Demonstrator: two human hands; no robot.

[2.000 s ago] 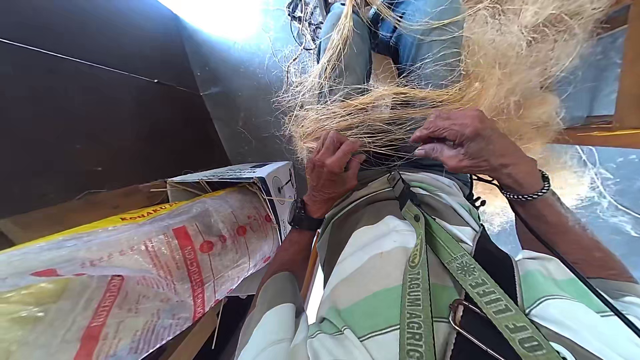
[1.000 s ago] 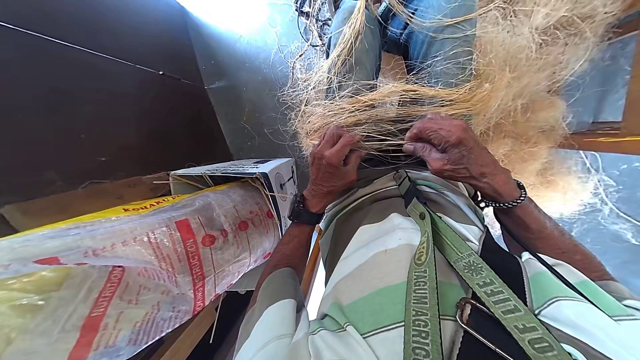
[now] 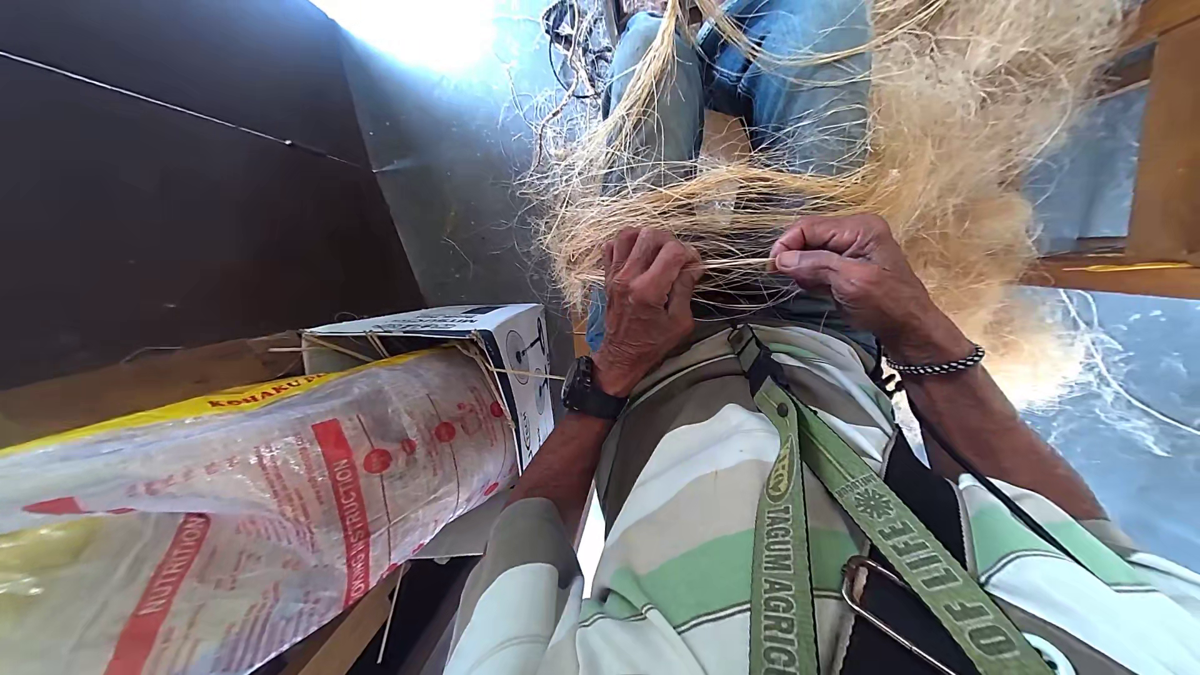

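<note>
A loose bundle of pale plant fibres (image 3: 750, 192) lies across my lap over blue jeans (image 3: 806, 94). My left hand (image 3: 649, 305), with a black watch at the wrist, is closed on some strands at the near side of the bundle. Between thumb and forefinger, my right hand (image 3: 848, 272) pinches a thin strand (image 3: 736, 265) that runs across to the left hand. A beaded bracelet is on the right wrist. At the upper right a large fluffy mass of fibre (image 3: 984, 122) adjoins the bundle, and more strands hang down from the top centre.
At the left, a printed plastic sack (image 3: 272, 506) sticks out of a cardboard box (image 3: 525, 366). A dark panel (image 3: 169, 187) with a thin line across it stands behind. Wooden framing (image 3: 1167, 150) is at the right. A green lanyard (image 3: 783, 525) hangs over my striped shirt.
My hands were closer together one second ago; the right has moved rightward from the left, and a thin strand now shows stretched between them.
</note>
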